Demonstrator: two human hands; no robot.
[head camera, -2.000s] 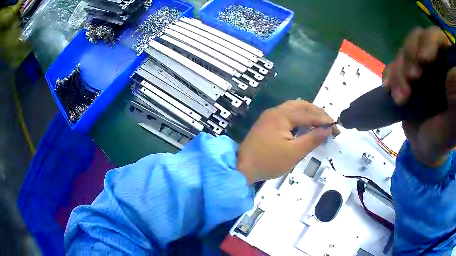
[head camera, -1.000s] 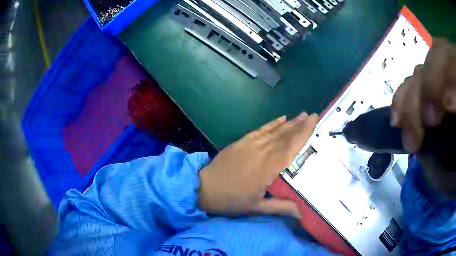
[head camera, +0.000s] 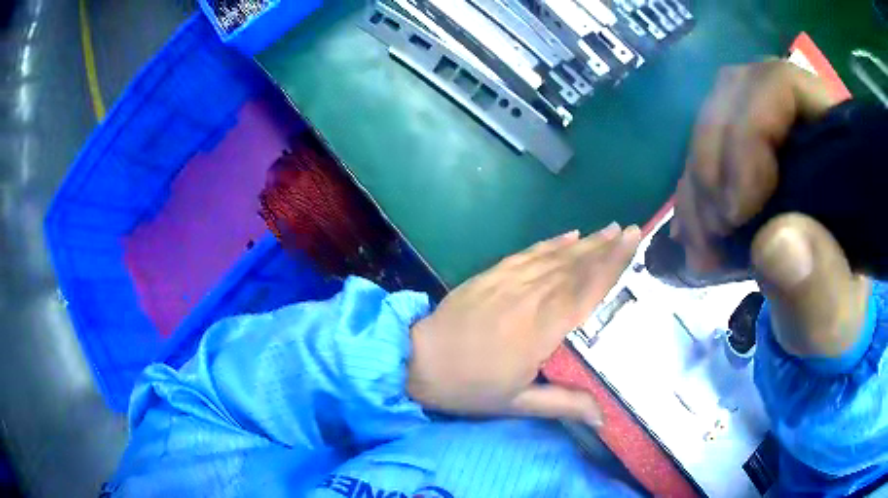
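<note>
The white display back panel (head camera: 672, 360) lies on a red foam pad (head camera: 623, 418) at the right. My bare left hand (head camera: 516, 326) rests flat at the panel's left corner, fingers extended, thumb apart, with nothing seen in it. My right hand (head camera: 755, 165) grips the black electric screwdriver (head camera: 837, 185), whose nose points left over the panel's left edge. The bit's tip is not visible. A black oval opening (head camera: 745, 323) shows partly beside my right sleeve.
Metal brackets (head camera: 487, 92) lie stacked on the green bench (head camera: 419, 195) at the top. A blue parts tray (head camera: 263, 29) is at the upper left. A blue floor crate (head camera: 88, 214) with a pink liner holds tangled red board cables (head camera: 316, 204).
Since the first frame, my left hand has left the screwdriver tip and moved to the panel corner. In the last second, my right hand and screwdriver have shifted slightly left and the view has shifted.
</note>
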